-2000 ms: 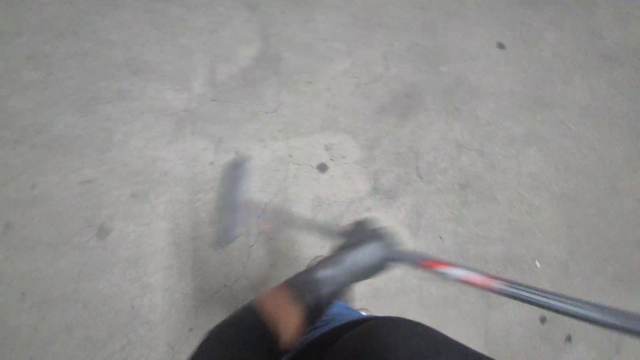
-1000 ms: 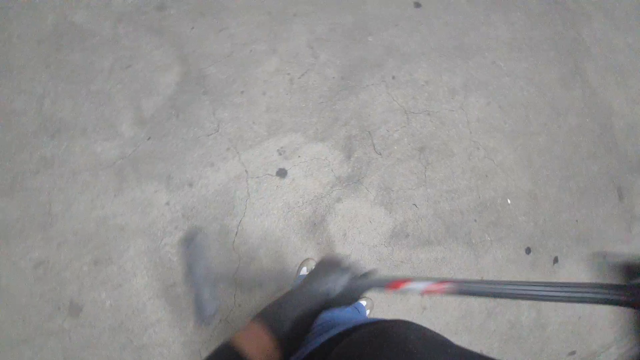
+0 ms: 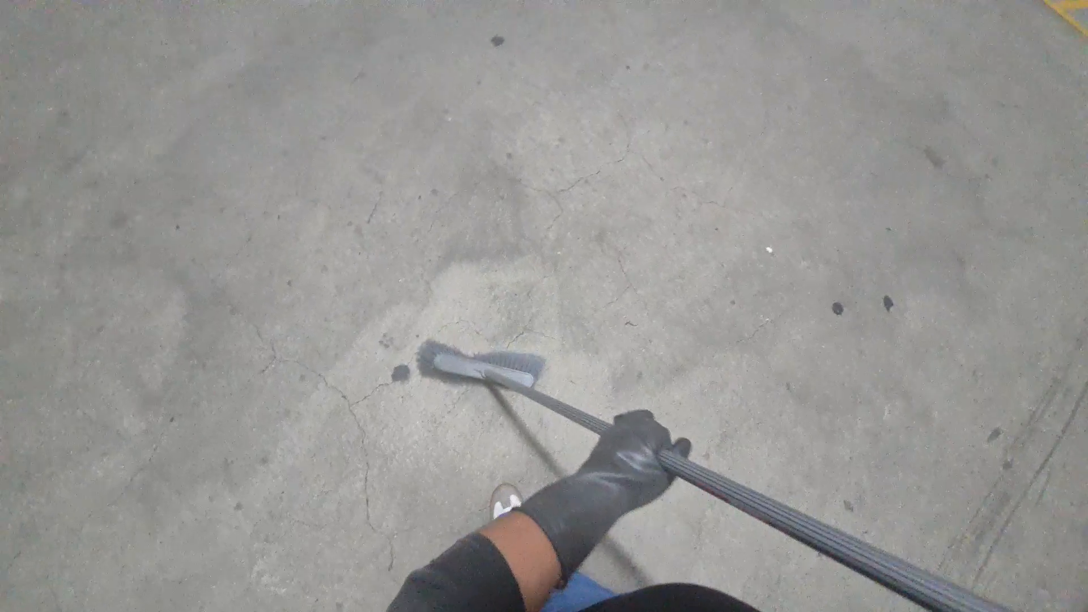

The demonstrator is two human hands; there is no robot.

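My left hand (image 3: pixel 633 459), in a black glove, grips the ribbed grey handle of a broom (image 3: pixel 799 518). The handle runs from the lower right corner up to the left. At its far end the grey broom head (image 3: pixel 484 367), with grey bristles on both sides, is at the concrete floor, just right of a dark spot (image 3: pixel 400 372). My right hand is out of view, as is the upper end of the handle.
Cracked grey concrete floor (image 3: pixel 255 212) spreads all around. Small dark spots (image 3: pixel 837 308) and a tiny white speck (image 3: pixel 769 250) lie to the right. My shoe (image 3: pixel 506 500) shows below the broom head. A yellow floor marking (image 3: pixel 1069 15) crosses the top right corner.
The broom head has swung from the lower left to ahead of my feet, and the handle now slants more. My left hand has moved forward and right, still gripping it.
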